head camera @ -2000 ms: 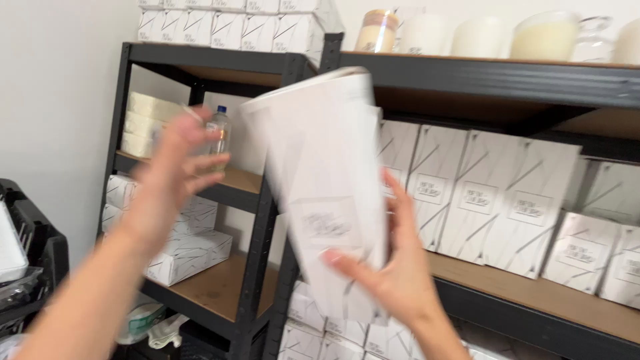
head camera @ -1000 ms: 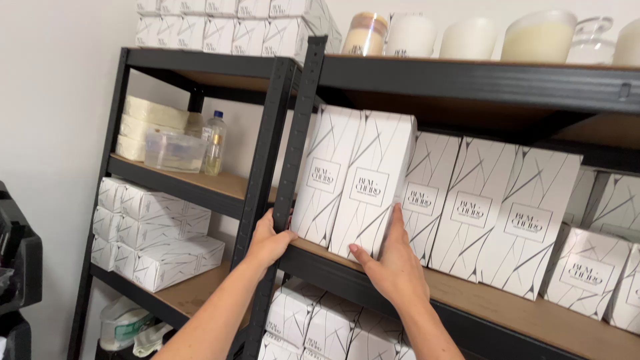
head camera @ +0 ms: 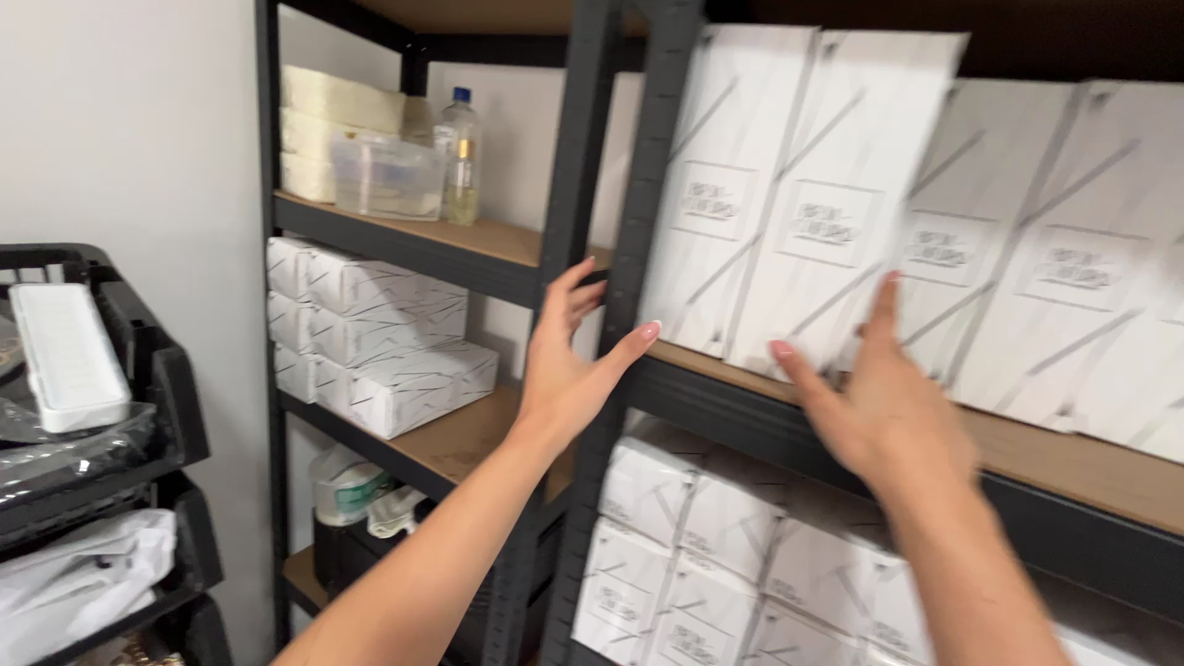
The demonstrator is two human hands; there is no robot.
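Note:
Two tall white cardboard boxes with dark line patterns stand side by side on the right shelf, the outer one point(head camera: 731, 185) beside the black metal upright and the other one point(head camera: 842, 203) to its right. My left hand point(head camera: 578, 361) has its fingers spread at the upright, the thumb near the outer box's lower corner. My right hand point(head camera: 888, 398) is spread in front of the second box's lower part, thumb and index finger near its face; whether they touch it is unclear. Neither hand holds a box. More tall boxes point(head camera: 1073, 250) stand further right.
Smaller patterned boxes point(head camera: 731, 518) are stacked below the right shelf. On the left rack are more boxes point(head camera: 398, 324), a clear plastic tub point(head camera: 388, 176) and a bottle with a blue cap point(head camera: 462, 157). Black plastic baskets point(head camera: 176, 398) stand at the far left.
Two seconds ago a tall box was in my right hand, off the shelf. One second ago two tall boxes stood beside the upright, as now. The view has shifted closer and left.

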